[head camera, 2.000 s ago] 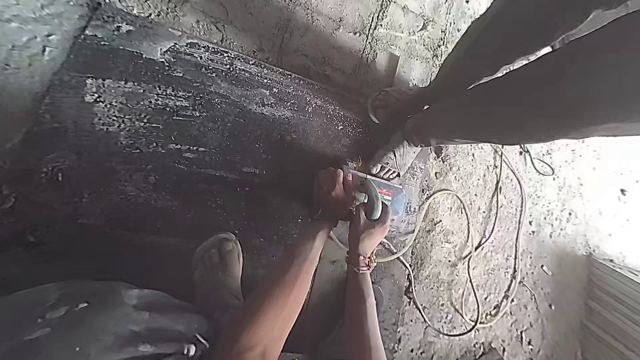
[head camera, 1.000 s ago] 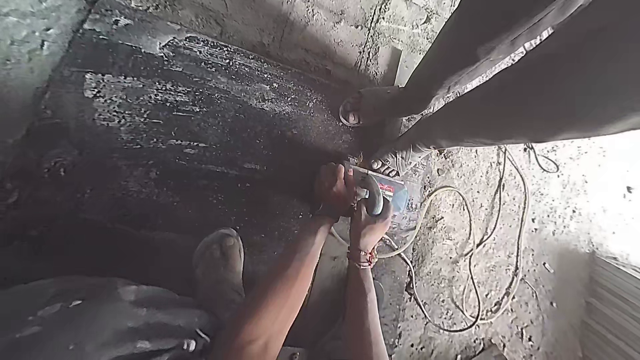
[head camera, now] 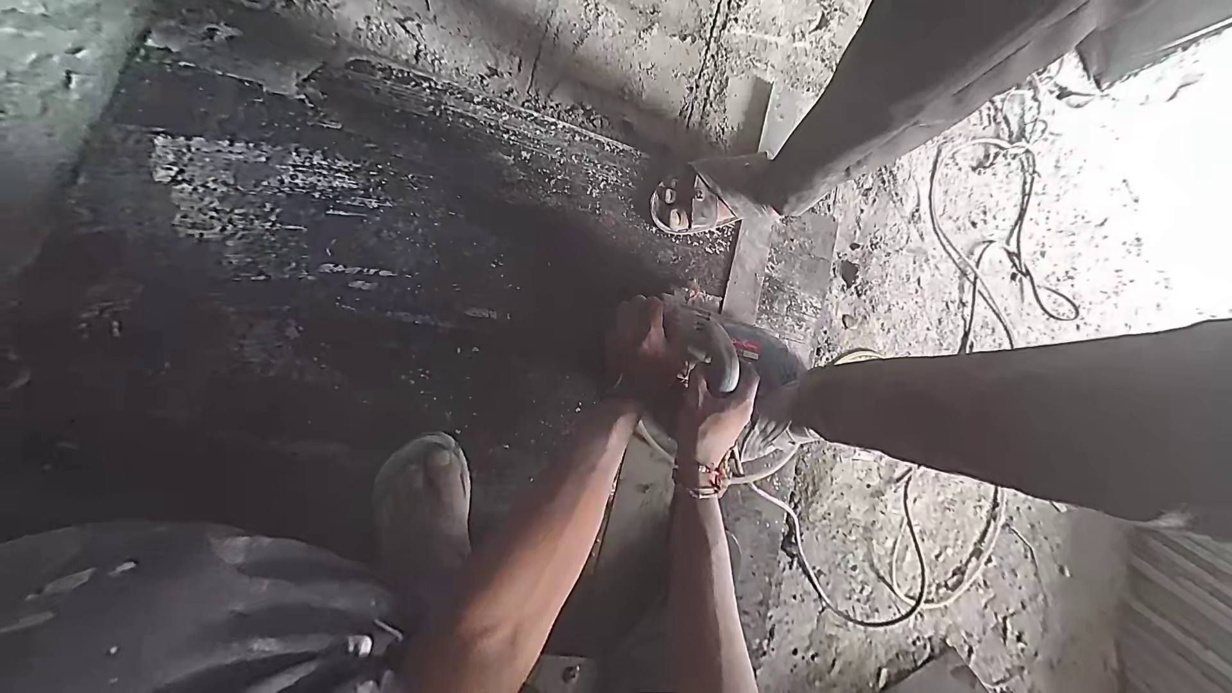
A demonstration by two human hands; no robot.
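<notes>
A corded power tool with a dark blue body (head camera: 770, 361) and a pale curved handle (head camera: 720, 356) rests at the right edge of a dark, worn board (head camera: 385, 289). My left hand (head camera: 643, 348) is closed on the tool's left side, in shadow. My right hand (head camera: 714, 414), with a red bracelet at its wrist, is wrapped around the handle. The tool's underside and any blade are hidden. A pale cord (head camera: 760, 474) runs close by my right wrist. A flat strip (head camera: 746, 274) lies just above the tool.
Another person's sandalled foot (head camera: 688, 204) stands on the board above the tool, and their other leg (head camera: 982, 414) reaches in from the right beside it. Loops of cable (head camera: 914, 587) lie on rough ground at the right. My own foot (head camera: 423, 491) is at lower left.
The other person's nearer leg has moved down in the view, from above the tool to its right side; their other foot stays on the board. Both my hands remain on the tool.
</notes>
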